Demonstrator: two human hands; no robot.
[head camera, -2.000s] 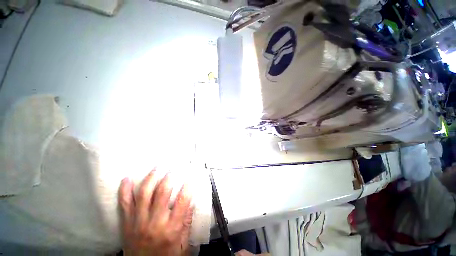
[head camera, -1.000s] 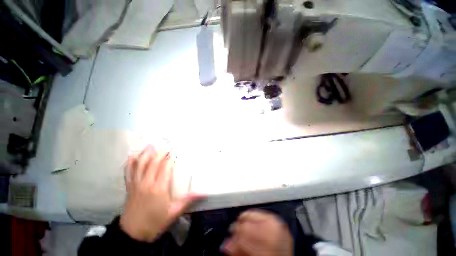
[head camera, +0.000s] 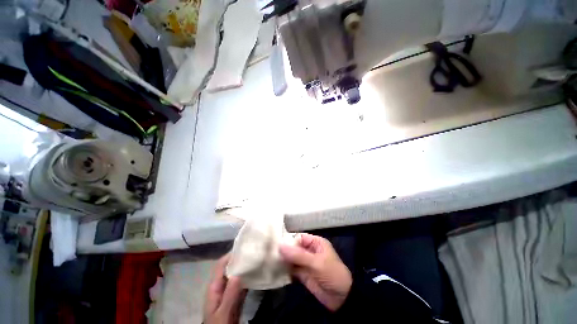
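Note:
A cream garment piece (head camera: 260, 256) is held over the lap in front of the table edge; its upper part runs onto the table and is washed out by the lamp. My left hand (head camera: 223, 294) holds its lower left edge and is partly cut off by the bottom of the picture. My right hand (head camera: 318, 267) pinches its right side between thumb and fingers. The sewing machine head (head camera: 326, 47) stands beyond, with the presser foot area (head camera: 338, 93) in glare.
Black-handled scissors (head camera: 454, 68) lie under the machine arm. Long cream strips (head camera: 235, 47) lie at the far left of the table. Stacked cream panels (head camera: 512, 253) are right of the lap. Another machine (head camera: 88, 168) stands at left. A red cloth (head camera: 136, 288) hangs below the table.
The view has swung left. The cloth that lay flat under my left hand is now partly lifted off the table edge. My right hand has come up and taken hold of it too.

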